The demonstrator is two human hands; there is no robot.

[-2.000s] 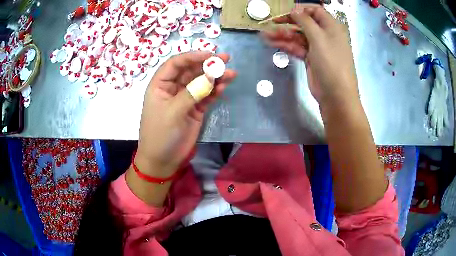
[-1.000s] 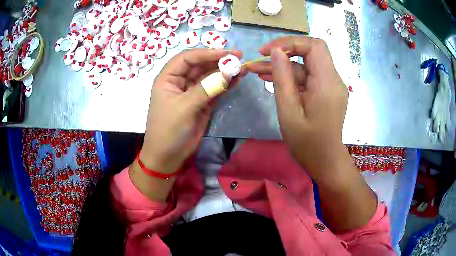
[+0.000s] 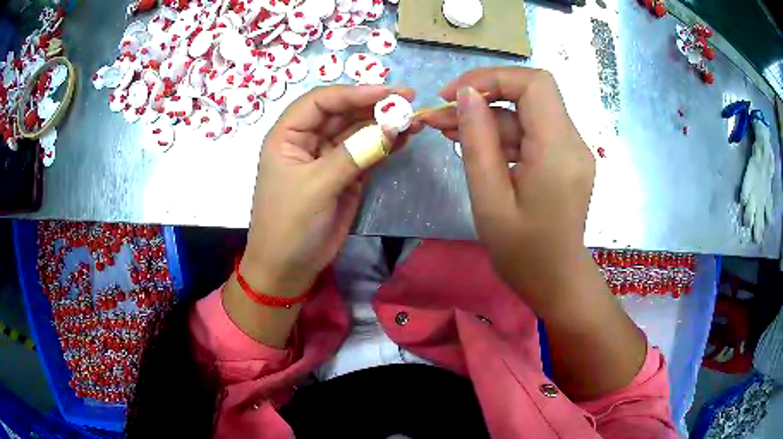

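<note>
My left hand (image 3: 313, 167), with a pale yellow wrap on the thumb, holds a white disc (image 3: 394, 113) upright between thumb and fingertips. A small red part shows on the disc's face. My right hand (image 3: 528, 154) pinches a thin yellow stick (image 3: 444, 106), and the stick's tip is at the disc's right edge. Whether the tip touches the disc I cannot tell. White discs on the bench beyond my right hand are mostly hidden by its fingers.
A large heap of red-and-white discs (image 3: 227, 64) lies at the back left. A cardboard pad (image 3: 481, 36) bears a white glue blob (image 3: 463, 11). A tan ring (image 3: 26, 129) is far left, a white glove (image 3: 756, 184) far right. Blue bins (image 3: 176, 266) stand below the bench edge.
My right hand has come from the cardboard to the disc with the stick. My left hand has moved slightly right. Over the last second the hands have barely moved.
</note>
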